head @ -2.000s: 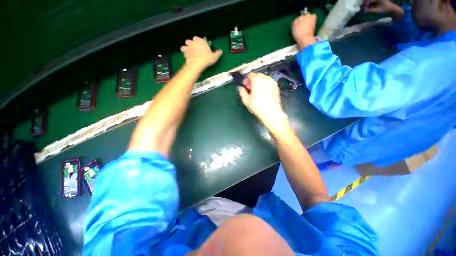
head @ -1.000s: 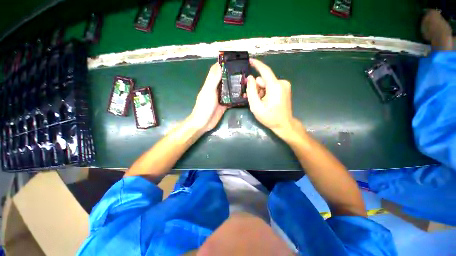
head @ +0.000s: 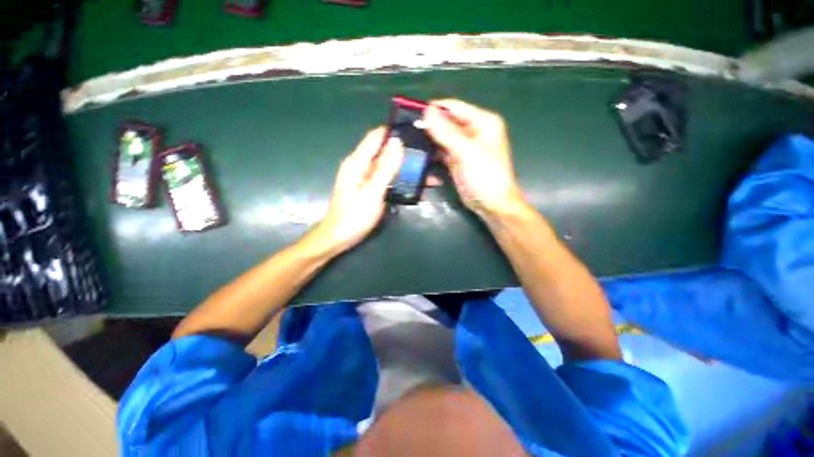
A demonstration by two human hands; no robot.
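A phone (head: 411, 162) with a red top edge and a mostly black back is held upright above the bench, with a pale bluish patch in its lower half. My left hand (head: 361, 183) grips its left side, thumb on the back. My right hand (head: 475, 152) holds its right side, fingers at the upper part. Both hands are bare and slightly blurred. Two open phone bodies, one (head: 137, 167) upright and one (head: 190, 189) tilted, lie at the left with green and white insides showing.
A small pile of black housings (head: 650, 120) lies at the bench's right. Black blister trays (head: 40, 214) stand at far left above a cardboard box (head: 53, 393). Beyond the whitish edge strip (head: 402, 55), the green belt carries phones. A blue sleeve shows at right.
The black housing now sits closer over the phone body, and its green interior no longer shows. My hands have shifted their hold. The view has moved, and fewer belt phones are in view.
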